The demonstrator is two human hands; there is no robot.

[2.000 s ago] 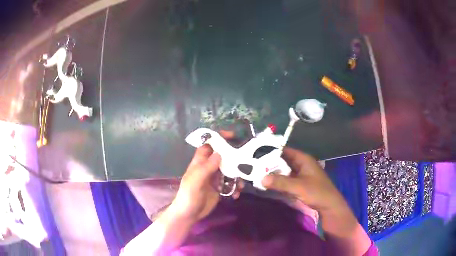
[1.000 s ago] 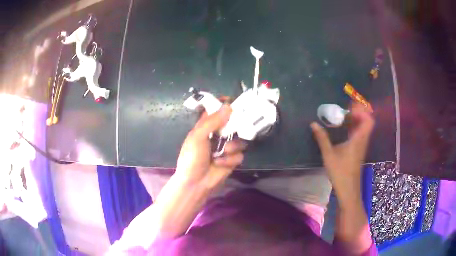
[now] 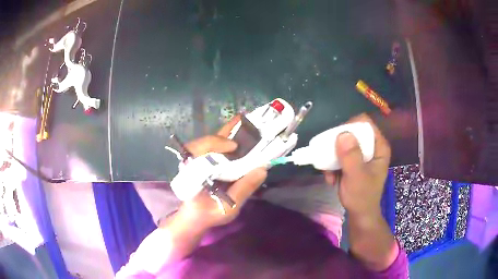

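Note:
My left hand holds the white toy motorbike body over the bench's front edge. The body's front end points left, its dark handlebars show at both sides, and the red tail light is at the far end. A thin pale rod sticks out near the tail. My right hand grips the white glue bottle on its side. The teal nozzle points left and meets the side of the body, close to my left fingertips; whether glue comes out cannot be seen.
Two white bodies with hooked wires lie on the dark green bench at left, beside gold rods. An orange-yellow tube and a small purple-yellow item lie at right. Blue-framed structures stand below the bench.
My right hand let go of the body, took up the glue bottle from the bench and brought its nozzle to the body. The body is turned over, with its handlebars and seat side now in view.

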